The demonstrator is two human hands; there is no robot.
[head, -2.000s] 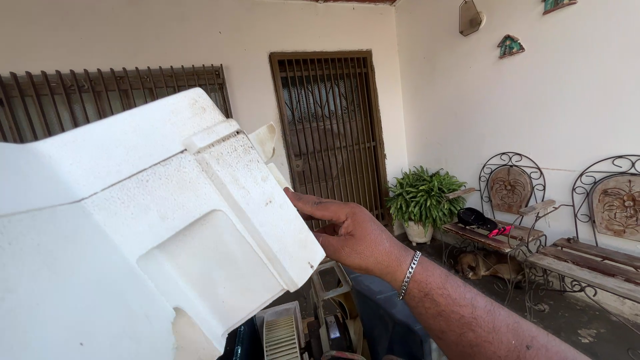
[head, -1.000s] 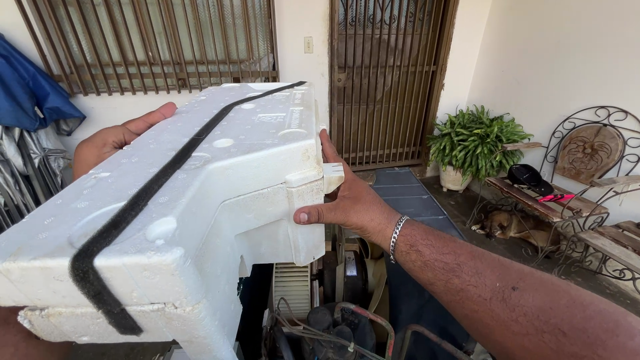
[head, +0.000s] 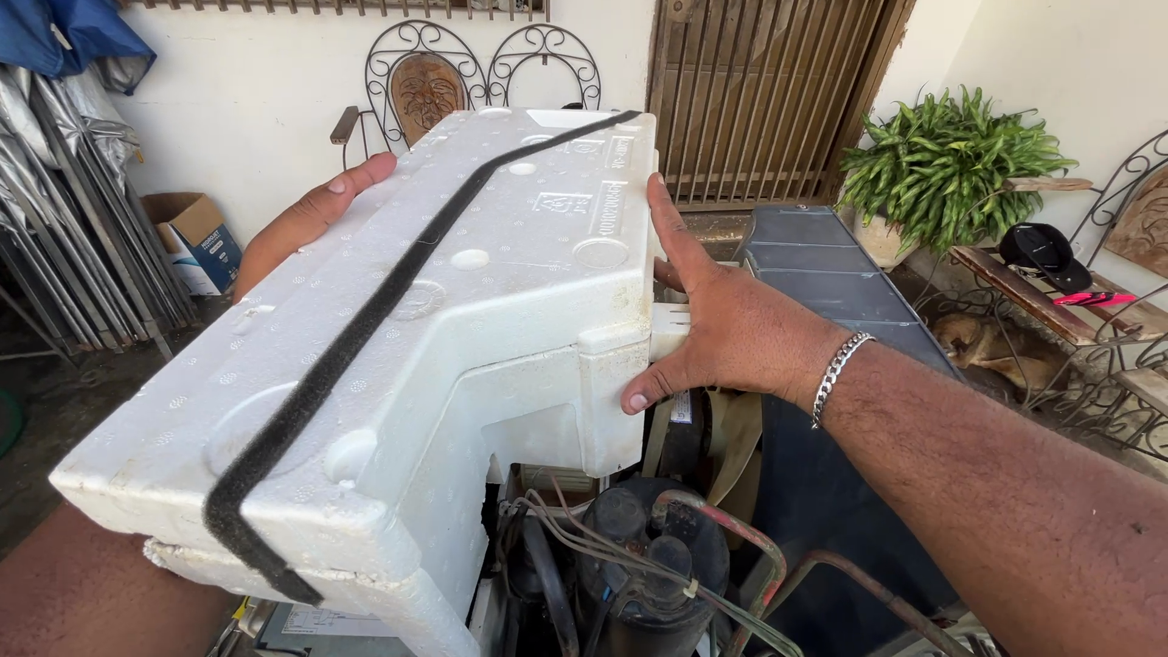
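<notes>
A white polystyrene foam housing (head: 511,237) with a black foam strip (head: 401,274) across its top is held between my two hands. My left hand (head: 319,214) grips its far left side; part of that forearm is hidden beneath it. Around the right end, my right hand (head: 721,319) has its thumb on the near face and fingers spread along the edge. Below the housing are a black compressor (head: 652,566), copper tubing (head: 771,547), thin wires (head: 630,552) and a partly hidden fan blade (head: 735,438) of an air conditioner.
A dark blue-grey panel (head: 830,292) stands right of the compressor. Beyond are a potted plant (head: 954,173), a bench (head: 1031,297) with a black cap (head: 1045,255), and a dog (head: 1004,351) lying under it. At left are folded metal frames (head: 82,201) and a cardboard box (head: 196,242).
The foam housing has turned from showing its side to lying with the strip-marked top in view. My left hand, unseen two seconds ago, now shows on its far side. The view has swung left and down.
</notes>
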